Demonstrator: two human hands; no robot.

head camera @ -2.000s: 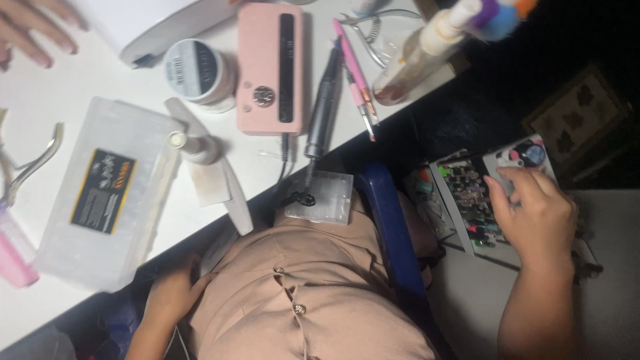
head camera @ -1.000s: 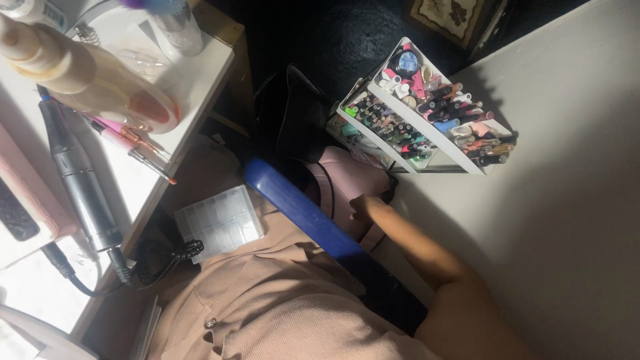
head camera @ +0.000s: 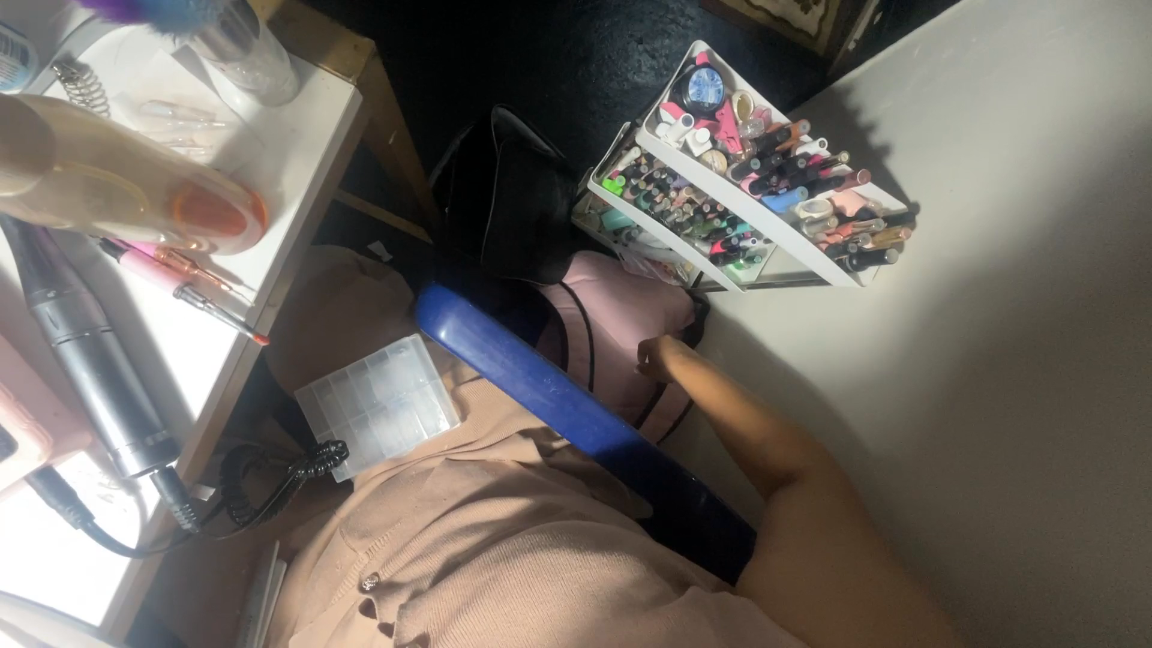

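Note:
My right hand hangs low beside the blue plastic chair armrest, at a pink bag with black straps. Its fingers are partly hidden and bent, so any hold on the bag is unclear. Above it stands a white tiered rack filled with nail polish bottles and small jars. A clear compartment box lies on my lap, with the black coiled cord of an electric nail drill at its edge. My left hand is out of view.
On the white table at left lie nail brushes, a large pump bottle and a pink drill control unit. A black bag sits behind the armrest. A grey surface extends at right.
The view has swung right. My right hand has left the polish rack, where it was two seconds ago, and is down by the pink bag. My left hand has dropped out of view.

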